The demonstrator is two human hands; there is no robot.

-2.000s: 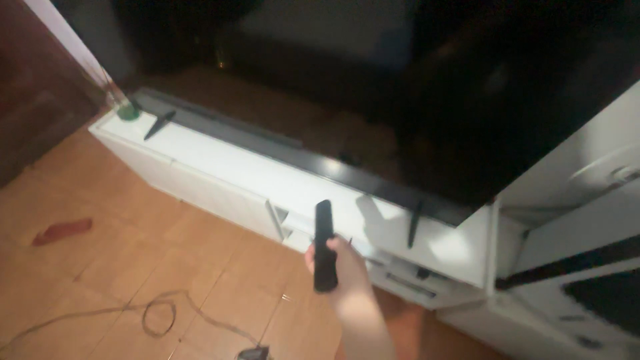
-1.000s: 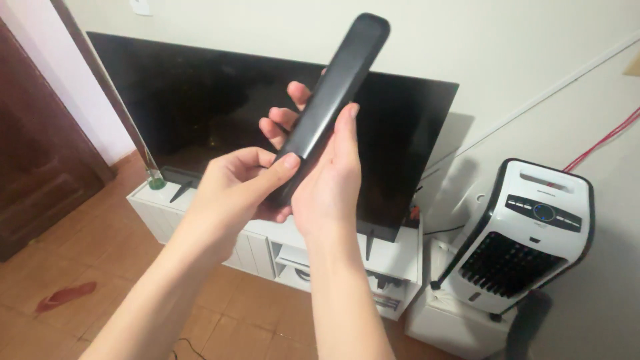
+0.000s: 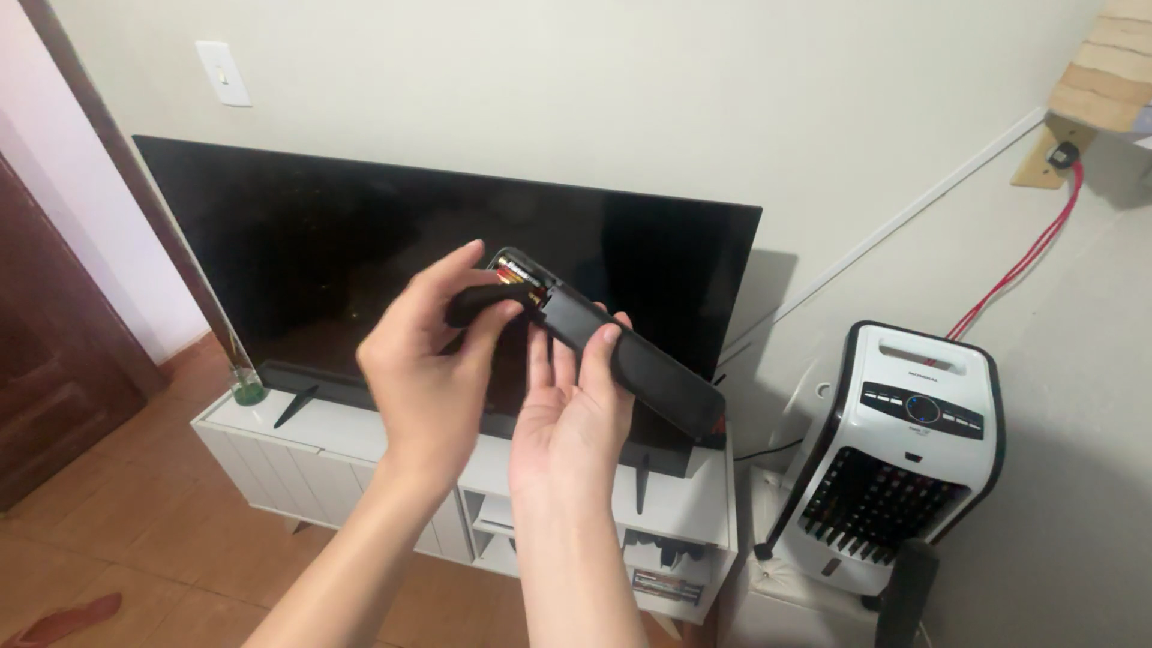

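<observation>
A black remote control lies back side up in my right hand, the thumb on its edge and the fingers beneath. Its battery compartment, at the upper left end, is uncovered and shows batteries with red and gold wrappers. Between the thumb and fingers of my left hand is the black battery cover, tilted away from the remote, its tip close by the compartment. Whether the cover touches the remote cannot be told.
Behind the hands a large flat television stands on a white TV cabinet. A white and black air cooler is at the right, below a wall outlet with a red cord. A red flip-flop lies on the tiled floor.
The remote's closed back now has its battery compartment uncovered, and the cover is off in my left hand. The remote's compartment end now points to the upper left.
</observation>
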